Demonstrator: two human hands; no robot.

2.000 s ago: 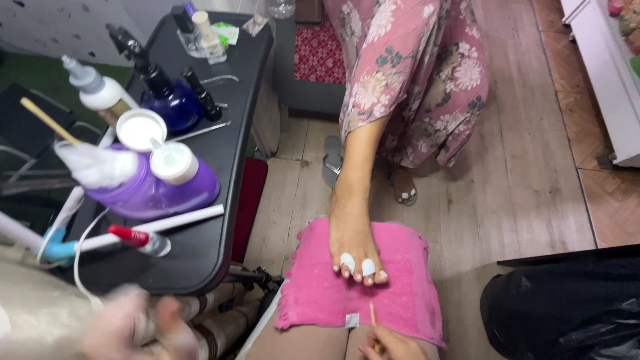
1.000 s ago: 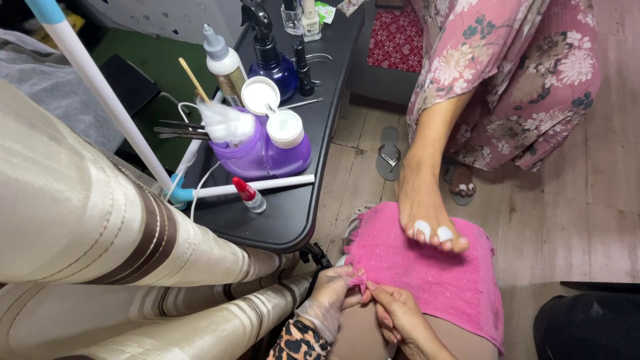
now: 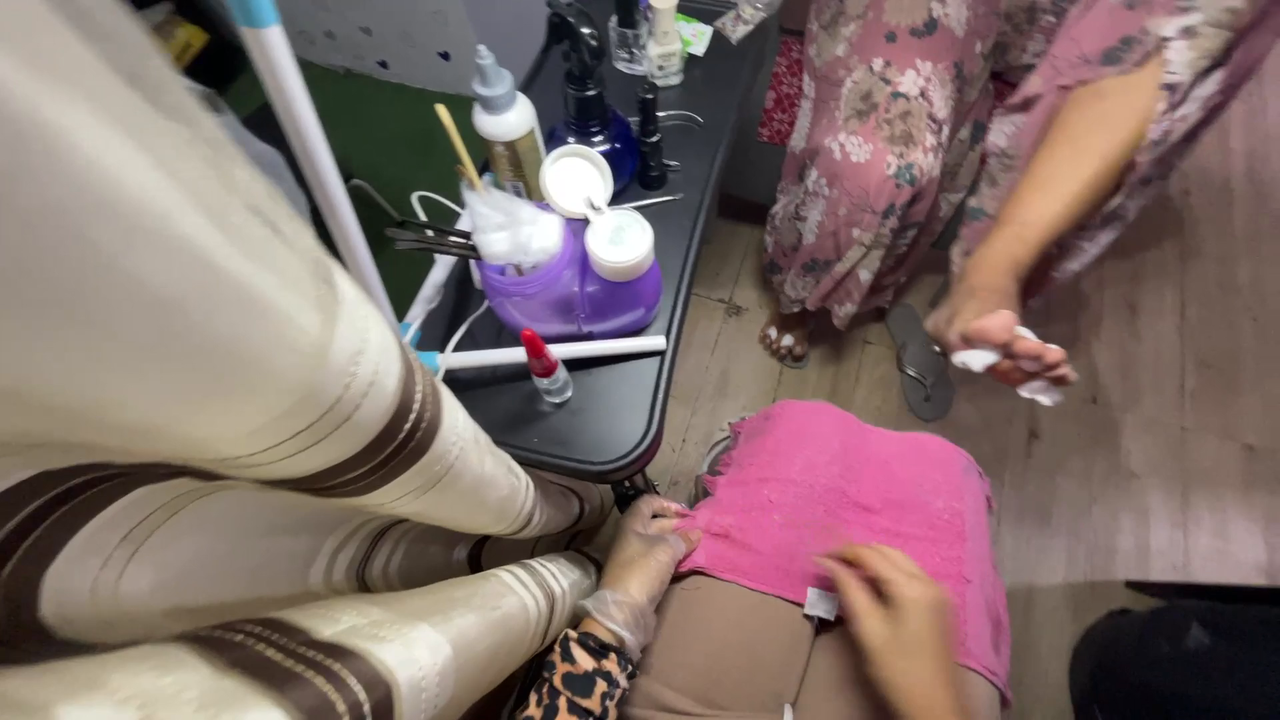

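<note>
A pink towel (image 3: 850, 490) lies over my lap, its white tag at the near edge. My left hand (image 3: 650, 550), in a clear glove, pinches the towel's near left corner. Blurred, my right hand (image 3: 895, 610) is over the near edge beside the tag, fingers bent; whether they grip the cloth cannot be told. Beyond the towel, at the right, another person's foot (image 3: 1000, 335) is raised with white pieces between its toes. A grey flip-flop (image 3: 920, 365) lies on the floor below it, and the person's other foot (image 3: 785, 338) rests on the floor.
The black table (image 3: 600, 430) at left bears a purple container (image 3: 590, 290) with cotton and tools, a red-capped bottle (image 3: 546, 368), a blue spray bottle (image 3: 590, 130) and a white tube (image 3: 580, 349). A striped curtain (image 3: 250, 350) hangs close at left. Something black (image 3: 1180, 650) stands at lower right.
The other person's foot was over the towel and is now off it, to the right. My hands were together at the towel's edge one second ago; my right hand has moved right.
</note>
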